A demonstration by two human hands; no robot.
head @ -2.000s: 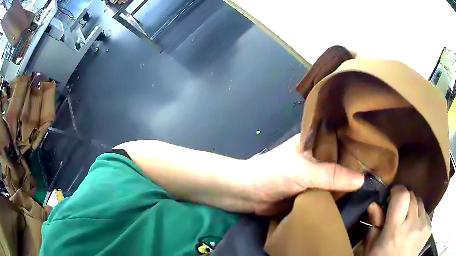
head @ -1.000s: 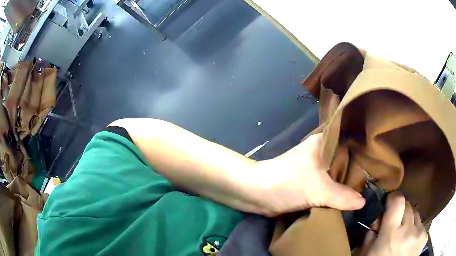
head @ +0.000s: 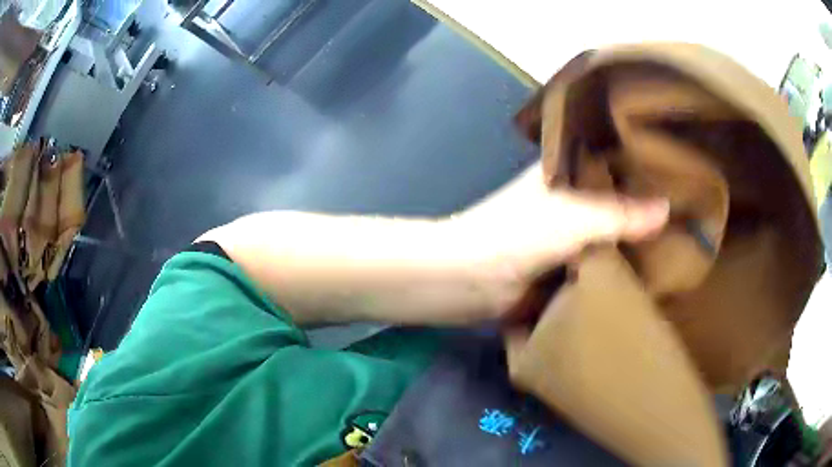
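Note:
The brown garment panel [head: 629, 337] is bunched into a hood-like opening at the right, blurred by motion. My left hand [head: 584, 228] is shut on its near fold, with the thumb pointing right across the cloth. A small dark mark or strip [head: 701, 237] shows on the inner brown cloth, right of the thumb; it is too blurred to name. A darker brown piece lies at the upper left of the opening. My right hand is not visible; I cannot tell whether it is behind the cloth or out of the picture.
The white table [head: 511, 27] lies behind the cloth. Brown garment pieces [head: 41, 201] hang at the left. A grey workstation [head: 78, 109] stands at the far left on the dark floor. A blurred dark object [head: 766, 424] is at the lower right.
My left hand and the cloth have moved up. My right hand has left view, and the larger black piece between the hands no longer shows. More of the dark apron, with blue writing, is visible.

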